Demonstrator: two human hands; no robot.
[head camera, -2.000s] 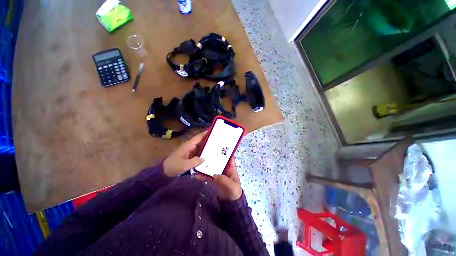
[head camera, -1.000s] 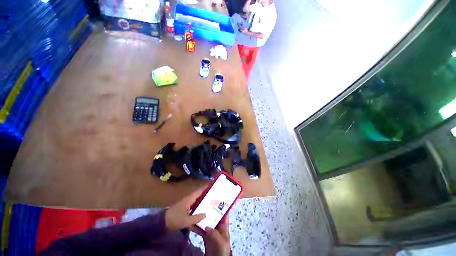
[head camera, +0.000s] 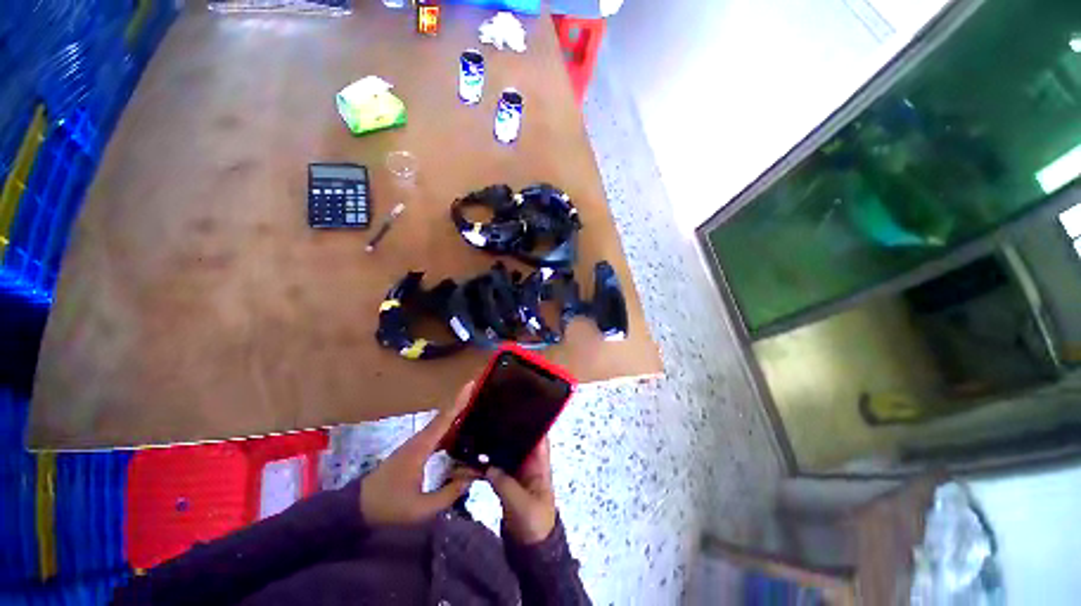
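A red-cased smartphone (head camera: 513, 411) is held tilted at the lower middle, just off the brown table's near edge. Its screen is dark, with a small light spot near the bottom. My left hand (head camera: 409, 479) holds its left and lower side. My right hand (head camera: 525, 495) holds its lower right side, the fingers partly hidden behind the phone. Black head straps (head camera: 492, 310) with yellow and white marks lie tangled on the table right beyond the phone. A second tangle of black straps (head camera: 522, 225) lies behind them.
On the brown table (head camera: 202, 308) are a calculator (head camera: 339, 197), a pen (head camera: 385, 227), a green-white tissue pack (head camera: 370, 107) and two cans (head camera: 509, 116). Stacked blue crates (head camera: 89, 154) stand left. A red stool (head camera: 196, 497) is at the near edge. Glass panels (head camera: 877, 225) are at right.
The phone screen has gone from lit white to dark. The view shifted down since one second ago, so the table items sit higher. Both hands still hold the phone.
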